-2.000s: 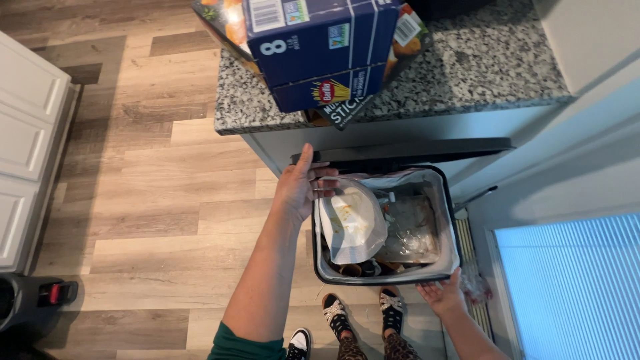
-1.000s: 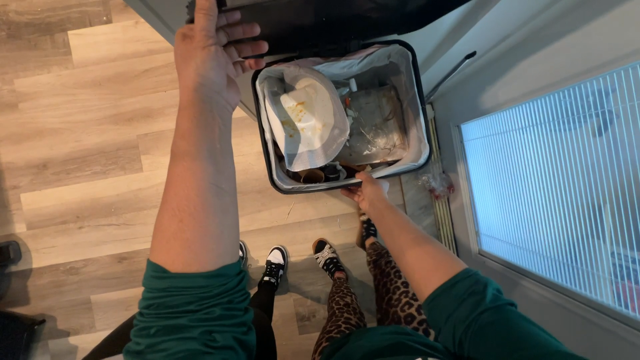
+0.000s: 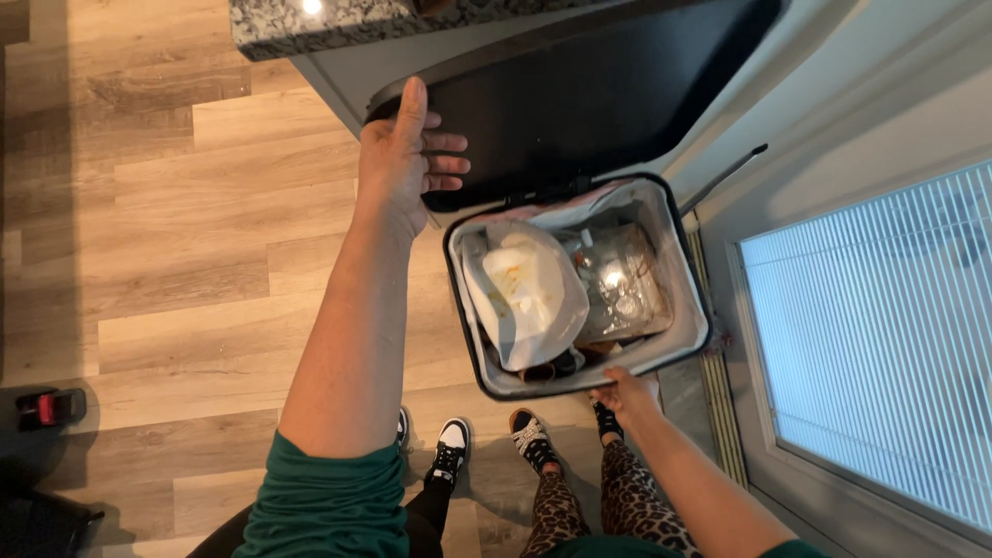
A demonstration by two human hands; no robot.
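Note:
An uncovered rectangular trash can [image 3: 459, 302], with a dark rim and a pale liner, is in the middle of the head view. Inside lie a soiled white paper plate [image 3: 535, 298] and a clear plastic container [image 3: 620, 291]. Its black lid [image 3: 566, 101] stands raised behind it. My left hand [image 3: 418, 151] is at the lid's left side, thumb up and fingers apart, holding nothing visible; whether it touches the lid I cannot tell. My right hand [image 3: 624, 394] grips the near rim, fingertips over the edge.
A granite countertop [image 3: 333, 27] juts in at the top. A door with a blind [image 3: 876, 333] is at right. Another person's black-and-white sneaker [image 3: 452, 449] is near my patterned sandal [image 3: 531, 438]. A dark object with a red part [image 3: 50, 407] sits far left.
The lid, seen nearly edge-on two seconds ago, now shows its broad dark face. The view has shifted, and the boxes on the countertop are out of it. My right hand remains at the near rim.

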